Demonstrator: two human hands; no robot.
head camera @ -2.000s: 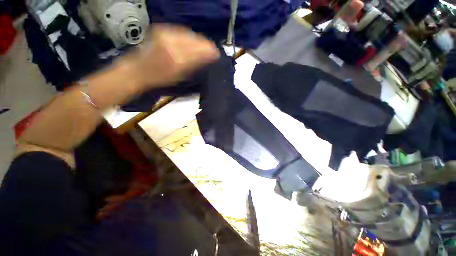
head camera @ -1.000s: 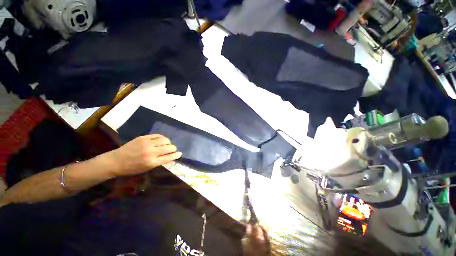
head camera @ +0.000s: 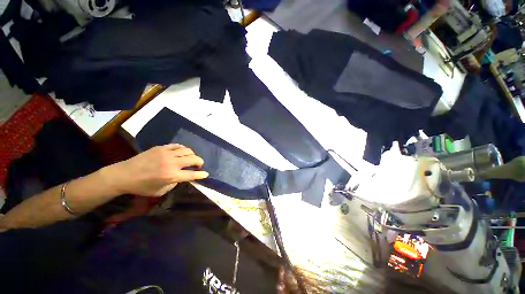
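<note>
My left hand rests on a dark cut panel with a grey patch, near the white table's front edge, its fingers on the cloth. A small dark strip joins the panel's right end. Long thin scissors point up the table, their tips at the join between panel and strip. My right hand shows only as a blurred, dark part at the bottom edge, by the handle end of the scissors. A second dark panel with a grey patch lies just beyond.
A cream sewing machine with an orange-lit display stands at right. Larger dark cloth heaps lie at upper left, and another dark panel with a grey patch lies beyond the white table. Other machines stand behind.
My left hand came down from the upper left onto the near panel, which now lies separately along the front edge. The scissors, lying alone earlier, are raised to the join, with my right hand behind them.
</note>
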